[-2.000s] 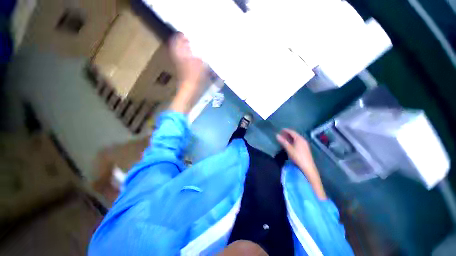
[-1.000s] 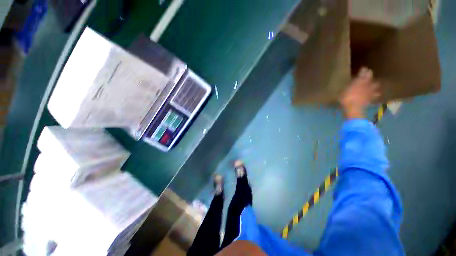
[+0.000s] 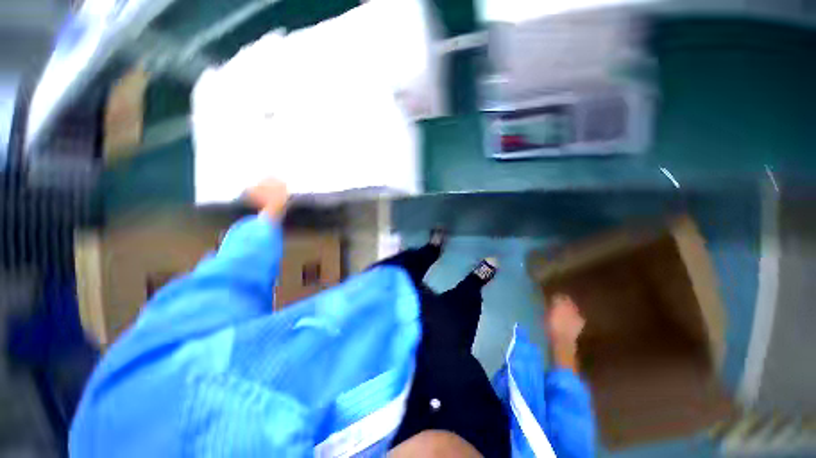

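An open brown shipping carton (image 3: pixel 658 313) stands low at the right, its dark inside showing. My right hand (image 3: pixel 564 324) is at its near left edge, fingers closed on the cardboard; it is blurred. My left hand (image 3: pixel 268 197) is at the front lower edge of the stacked white product boxes (image 3: pixel 309 116) on the bench. It is small and blurred, and I cannot tell whether it grips a box or only touches the stack. The boxes are overexposed, so their edges hardly show.
The scale (image 3: pixel 568 125) stands on the green bench (image 3: pixel 456 156) right of the stack, with white boxes (image 3: pixel 564 49) on it. Brown cartons (image 3: pixel 309 259) are under the bench at the left. My feet are on the blue-green floor (image 3: pixel 505 255). Yellow-black tape (image 3: pixel 774 434) shows at lower right.
The view has swung round to face the bench. My left hand has come back into view at the stack. My right hand stays at the carton, which now appears nearer to the scale and me.
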